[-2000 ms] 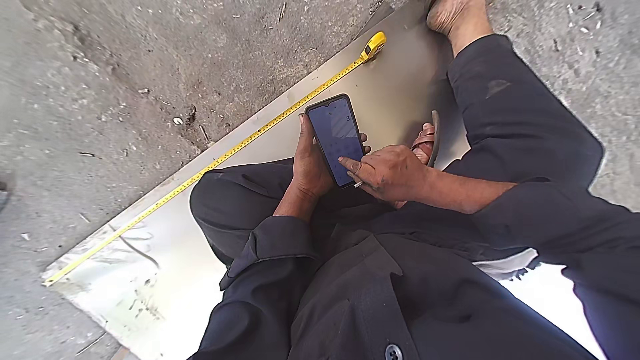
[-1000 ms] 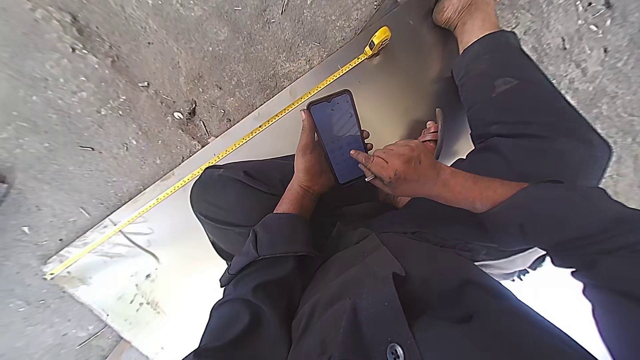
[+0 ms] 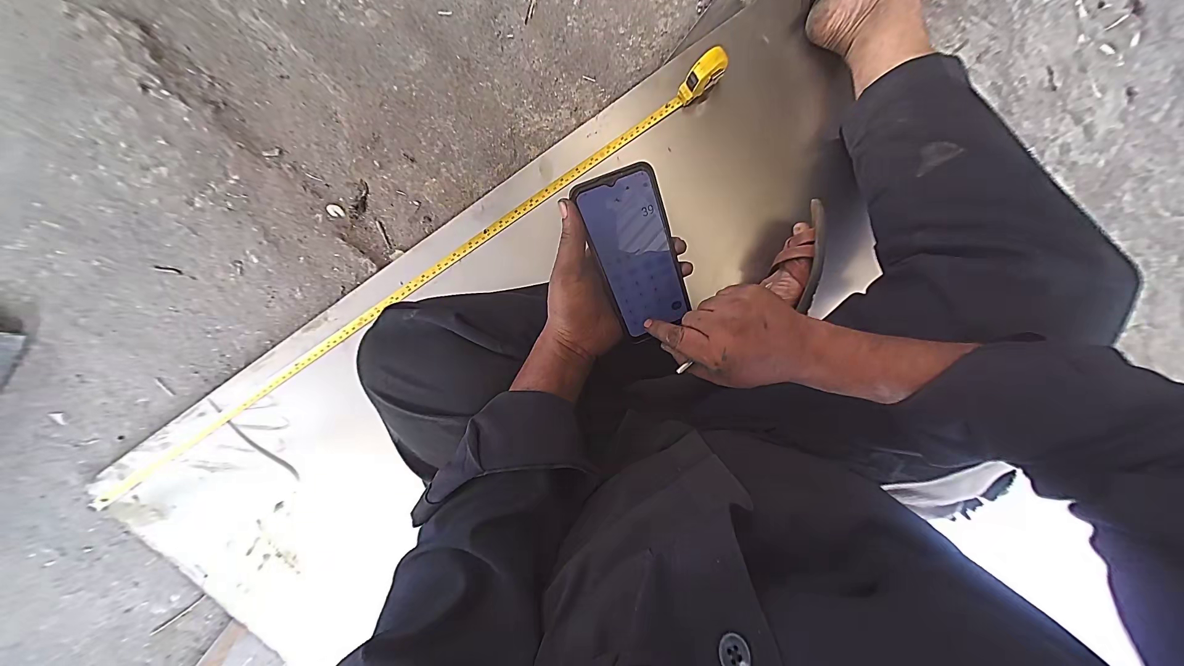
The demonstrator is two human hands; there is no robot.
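Note:
My left hand (image 3: 585, 296) holds a smartphone (image 3: 629, 250) in a dark case, its screen lit with what looks like a calculator. The index fingertip of my right hand (image 3: 735, 338) touches the lower edge of the screen. A thin pale stick-like item (image 3: 684, 367) is tucked in that same hand, its end poking out below the fingers. Beyond the phone, a yellow tape measure (image 3: 706, 74) lies with its blade (image 3: 407, 289) pulled out along the edge of a shiny metal sheet (image 3: 731, 176).
Rough concrete floor (image 3: 277, 120) surrounds the sheet. My legs in dark trousers (image 3: 999, 213) rest across it, with a sandalled foot (image 3: 794, 264) beside my right hand and a bare foot (image 3: 869, 32) at the top. Small debris dots the concrete.
My right index finger has moved down the phone screen to its lower edge. The phone stays in my left hand, and the tape measure lies as before.

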